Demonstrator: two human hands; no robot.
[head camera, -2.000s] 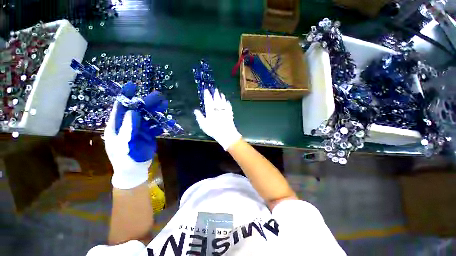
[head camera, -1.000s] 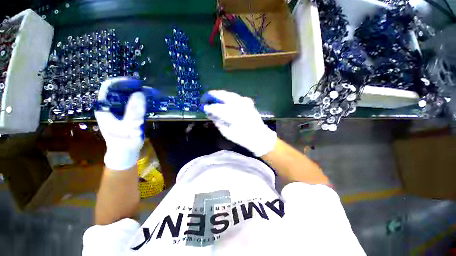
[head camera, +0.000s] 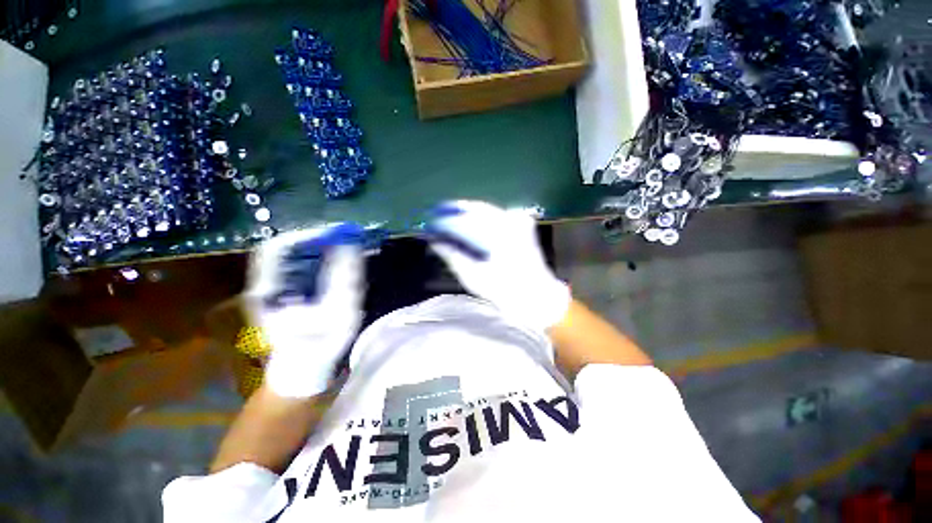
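Note:
My left hand (head camera: 309, 304), in a white glove with blue-coated palm, is blurred at the bench's front edge. Its fingers are curled around dark blue boards (head camera: 298, 274). My right hand (head camera: 498, 255), also gloved, is to the right at the same edge, with its fingers pointing left. Blue shows at its fingertips; blur hides whether it grips anything. A narrow blue PCB strip (head camera: 325, 114) lies alone on the green bench beyond my hands. A block of stacked panels (head camera: 128, 153) with round discs lies at left.
A cardboard box (head camera: 501, 90) holds thin blue pieces; red handles (head camera: 388, 26) show at its left edge. A right foam tray (head camera: 611, 97) is heaped with boards, and discs hang over the bench edge. Another white tray (head camera: 20, 174) is cut off at left. A yellow basket (head camera: 252, 343) is below.
The view has shifted, so bench items appear farther left and higher. My right hand has left the lying strip. Both hands are now at the bench's front edge, with the left hand nearer the right.

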